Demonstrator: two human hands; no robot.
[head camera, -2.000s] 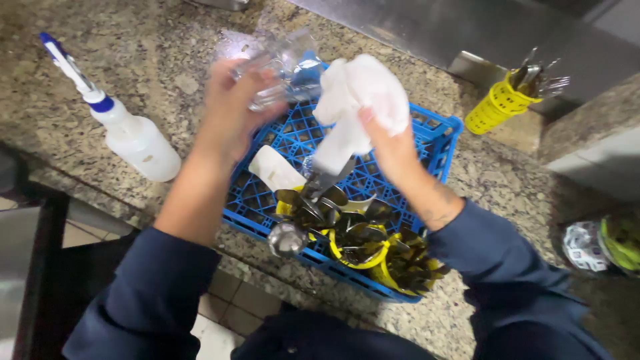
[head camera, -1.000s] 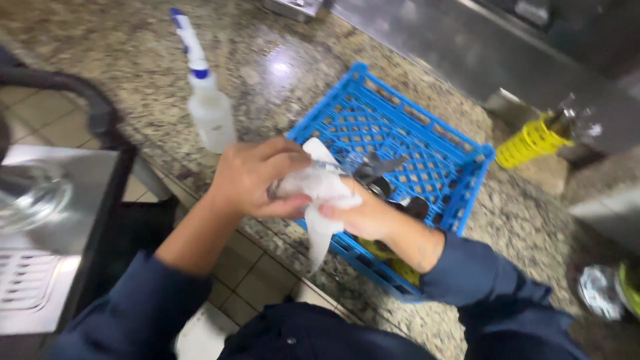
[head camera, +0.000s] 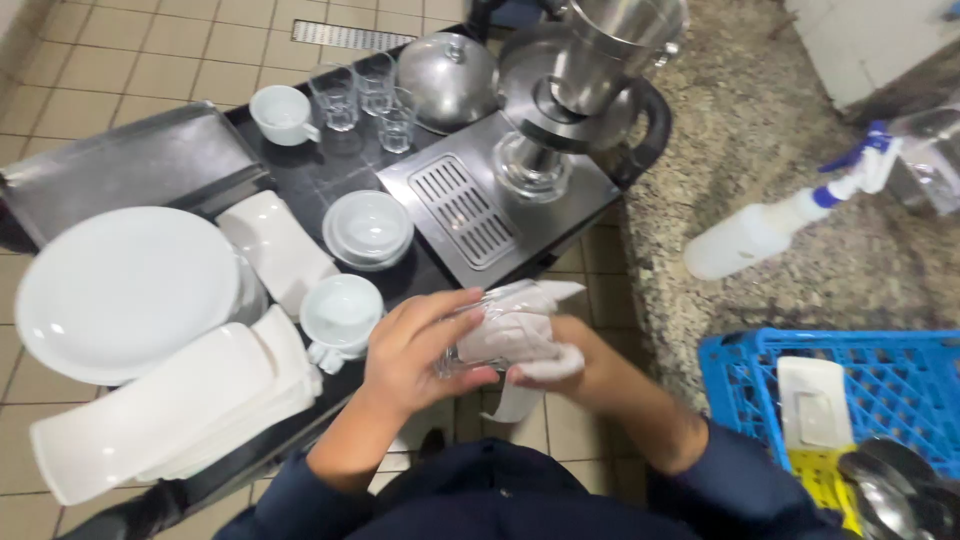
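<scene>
My left hand is closed around a clear glass, its base end toward the palm. My right hand holds a white cloth or paper towel, which is pushed into and around the glass; one loose end hangs below. Both hands are over the gap between a black cart and a granite counter. Just left of my left hand stands a white cup on the cart.
The cart holds white oval plates, rectangular dishes, small glasses, a metal dome and a metal tray. On the granite counter are a spray bottle and a blue crate with cutlery.
The view has swung left to the cart. Two seconds ago my hands were apart above the blue crate, glass in the left, cloth in the right; now the cloth is at the glass.
</scene>
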